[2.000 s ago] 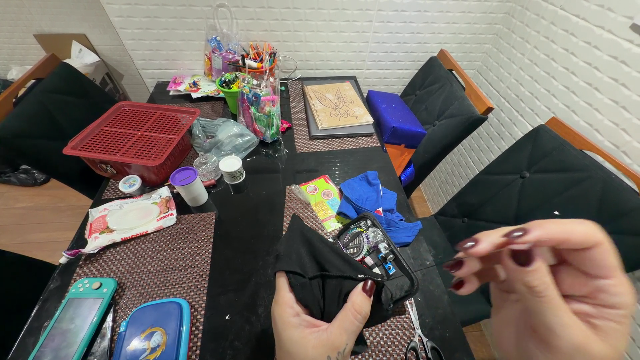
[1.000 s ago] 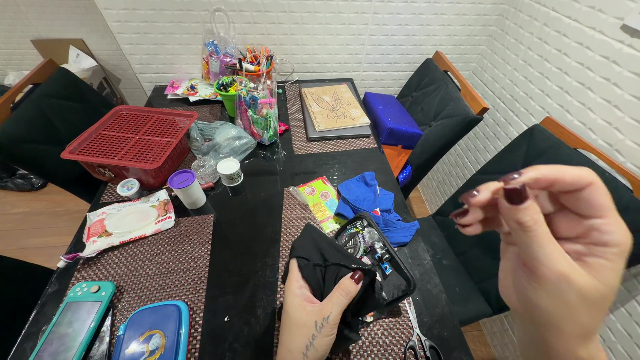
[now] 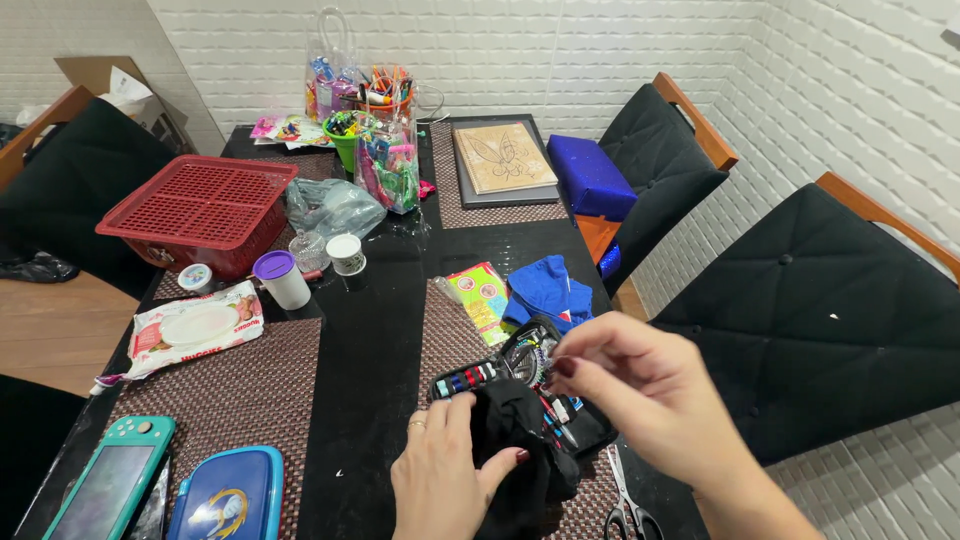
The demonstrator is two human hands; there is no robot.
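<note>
My left hand (image 3: 450,469) rests on a black cloth (image 3: 510,450), its thumb over the fabric and its fingers along the near edge of an open black sewing kit case (image 3: 600,429). Small thread spools (image 3: 466,379) in several colours line the case's left flap. My right hand (image 3: 637,382) is over the case's right side, with thumb and index finger pinched together near a round pin or needle wheel (image 3: 529,364); whether something thin is between them cannot be told. Scissors (image 3: 628,499) lie to the right of the case.
Behind the case are a blue cloth (image 3: 547,292) and a yellow-green packet (image 3: 484,300). To the left stand a purple-lidded container (image 3: 282,280), a wipes pack (image 3: 196,330), a red basket (image 3: 202,202), a blue zip case (image 3: 229,499) and a handheld game console (image 3: 112,480). A notebook (image 3: 506,159) lies at the back.
My right hand has moved left and down, from beside the case to over it. My left hand has lowered the black cloth, and the spools on the case's left flap now show.
</note>
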